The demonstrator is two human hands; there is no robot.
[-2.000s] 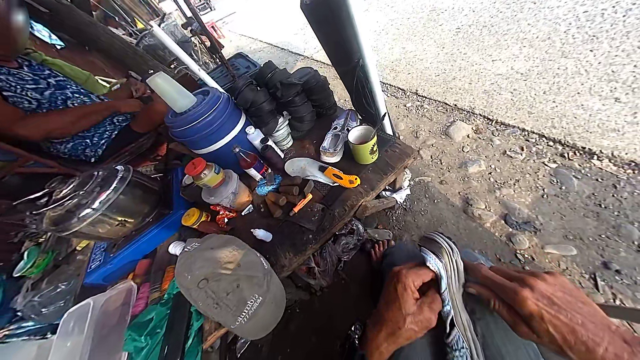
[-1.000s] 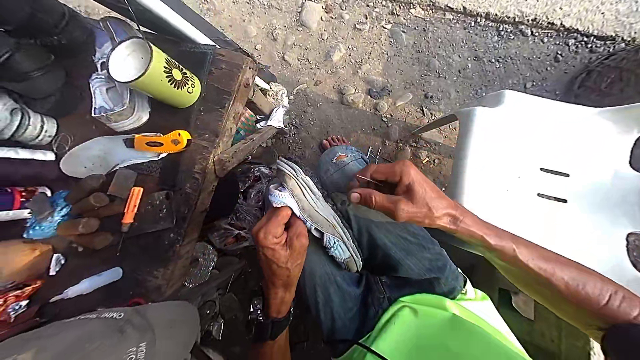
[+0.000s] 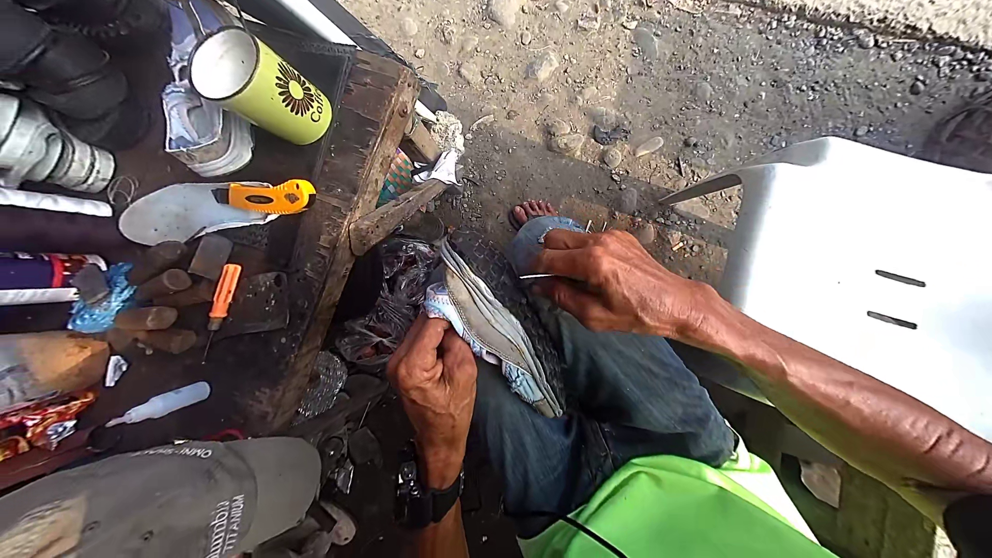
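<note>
My left hand (image 3: 435,380) grips the side of a worn shoe (image 3: 496,325) with a grey sole, which rests tilted over my jeans-covered lap. To the right of the shoe, my right hand (image 3: 612,283) pinches a thin, pale, pointed item (image 3: 536,276) between thumb and fingers; it could be a needle or thread, I cannot tell. The shoe's far side and the inside of my right hand are hidden. On the wooden table (image 3: 368,116) at the left lie an orange utility knife (image 3: 271,198) on a pale insole (image 3: 167,215) and an orange-handled awl or screwdriver (image 3: 224,293).
A green mug (image 3: 298,97), a shoe (image 3: 209,136), a small plastic bottle (image 3: 167,403) and a grey cap (image 3: 155,496) are at the left. A white plastic chair (image 3: 837,232) stands at the right. Clear plastic bags (image 3: 387,310) lie below the table edge.
Two seconds ago both hands were at the shoe; my right hand is now apart from it. Since one second ago, the shoe has been turned so more of its sole faces up. The view has swung down.
</note>
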